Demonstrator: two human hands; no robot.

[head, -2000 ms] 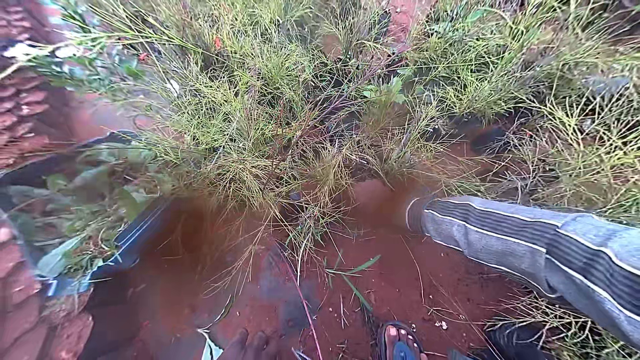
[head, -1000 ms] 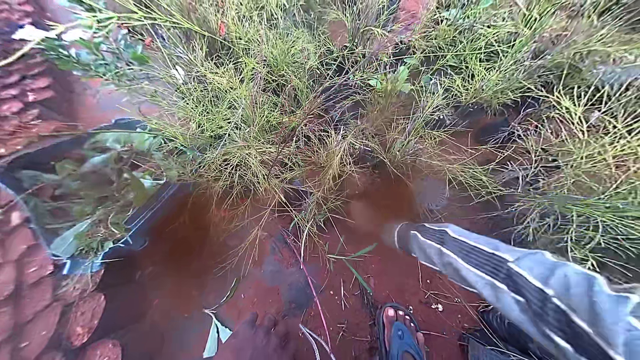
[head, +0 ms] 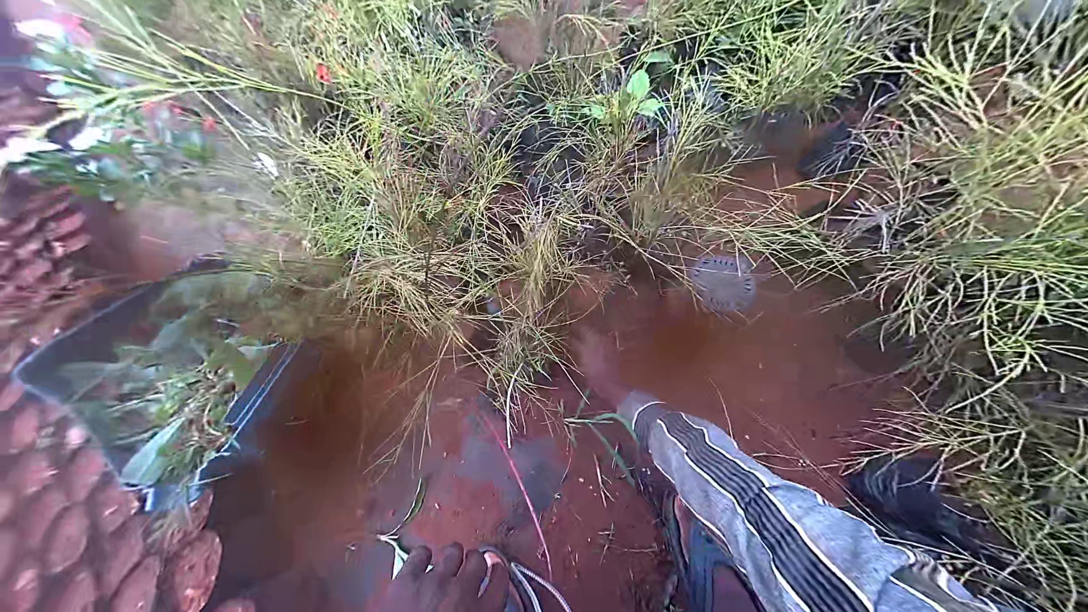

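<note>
My right hand (head: 603, 361), blurred, is low over muddy red ground at the base of a green grassy clump (head: 531, 331). A grey sleeve (head: 748, 501) with dark stripes covers its arm, and its grip is unclear. At the bottom edge, what appears to be my left hand (head: 446, 578) is partly in view beside a small leafy sprig (head: 397, 548), its fingers near a foot; whether it grips anything cannot be made out. A thin reddish stem (head: 523, 489) lies on the mud between the hands.
A dark, blue-edged container (head: 255, 399) holding leaves and cut grass stands at the left, beside a reddish, scale-like surface (head: 64, 527). A sandalled foot (head: 710, 561) is under my right arm. A round grey patterned patch (head: 722, 283) shows in the mud, with wiry plants (head: 1003, 280) at the right.
My right arm has swung to a steeper slant, and the sleeve has come down over the sandalled foot. The round grey patch shows more plainly. More of the apparent left hand is in view.
</note>
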